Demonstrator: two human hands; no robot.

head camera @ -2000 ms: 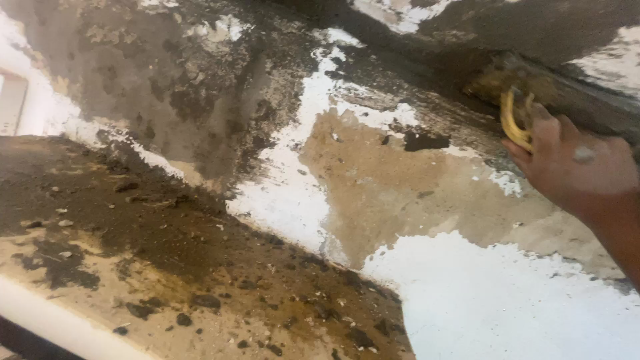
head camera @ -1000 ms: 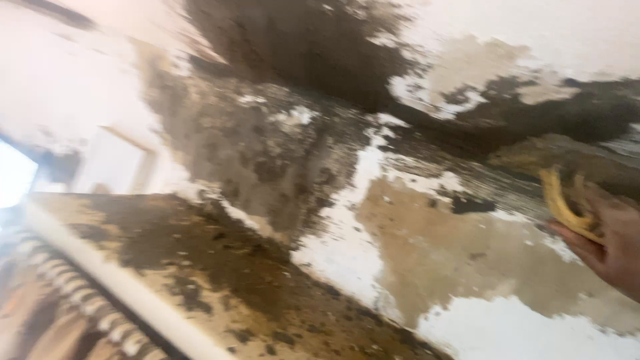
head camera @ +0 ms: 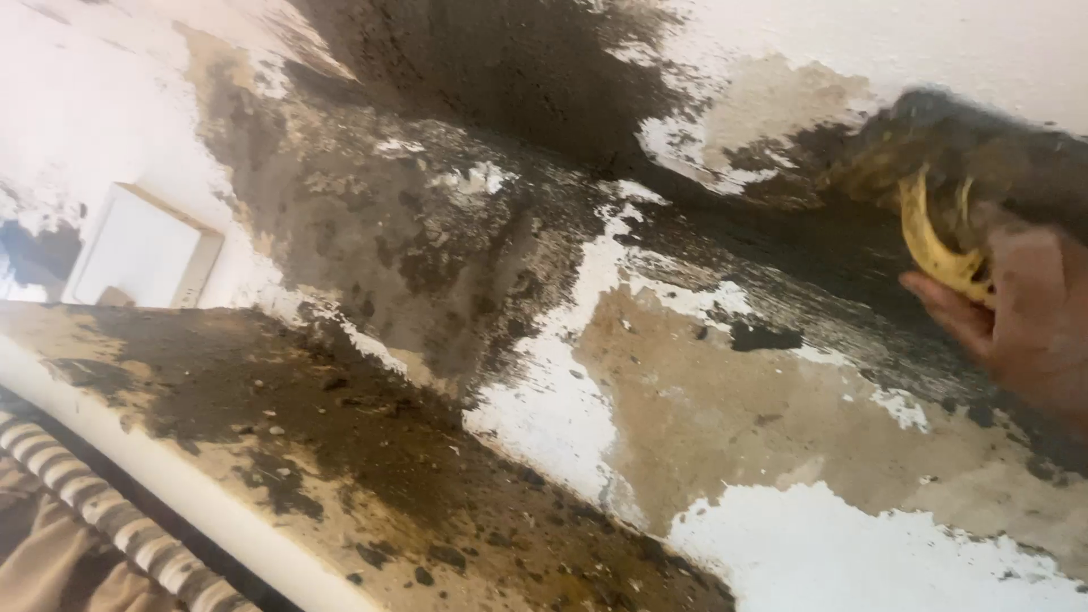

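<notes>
At the right edge, my right hand (head camera: 1020, 314) grips the curved yellow handle (head camera: 926, 234) of a tool. The tool's far end is blurred against the dark, wet-looking patch where wall and ceiling meet, so its exact kind cannot be told. Around it the wall (head camera: 722, 408) shows flaked white paint, bare tan plaster and dark grey patches. More dark grey material (head camera: 476, 68) covers the ceiling area at the top. My left hand is not in view.
Below the wall runs a ledge (head camera: 280, 408) strewn with dark crumbs and wet-looking dirt. A striped, twisted rod (head camera: 110, 518) with brown fabric (head camera: 42, 535) lies along its front edge at lower left. A white box-like fitting (head camera: 140, 246) is on the left wall.
The view has swung left and up, bringing the rod, the fabric and more of the ceiling into sight. My right hand stays on the yellow handle against the dark patch.
</notes>
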